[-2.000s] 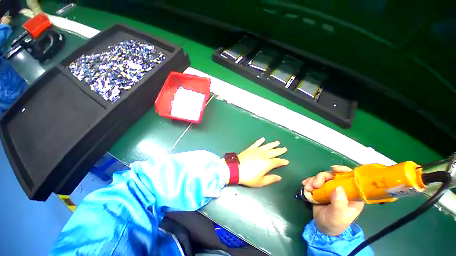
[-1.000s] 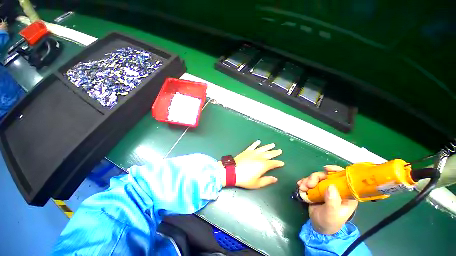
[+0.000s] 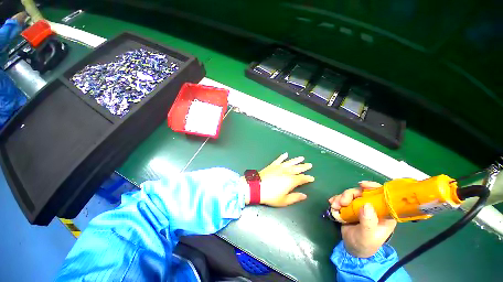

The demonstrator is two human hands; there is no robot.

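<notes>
My left hand [image 3: 282, 183] lies palm down on the green bench, its fingers spread and nothing in it, with a red strap on the wrist. My right hand [image 3: 365, 220] is to the right of it, closed around a yellow-orange electric screwdriver [image 3: 411, 200]. The screwdriver lies nearly level. Its dark tip points left, toward my left hand, and does not touch it. A black cord leaves its right end and curves down to the bottom edge. What lies under the tip cannot be made out.
A red bin [image 3: 178, 113] with white pieces stands beyond my left arm. A two-part black tray [image 3: 55, 137] at left holds a heap of small shiny parts. A long black carrier tray [image 3: 380, 128] with several phone bodies lies past the white edge strip. A person's blue sleeve [image 3: 10, 34] shows far left.
The carrier tray with the phone bodies has shifted slightly to the right. At far left, another person's hand and sleeve have come further into view. My hands have hardly moved.
</notes>
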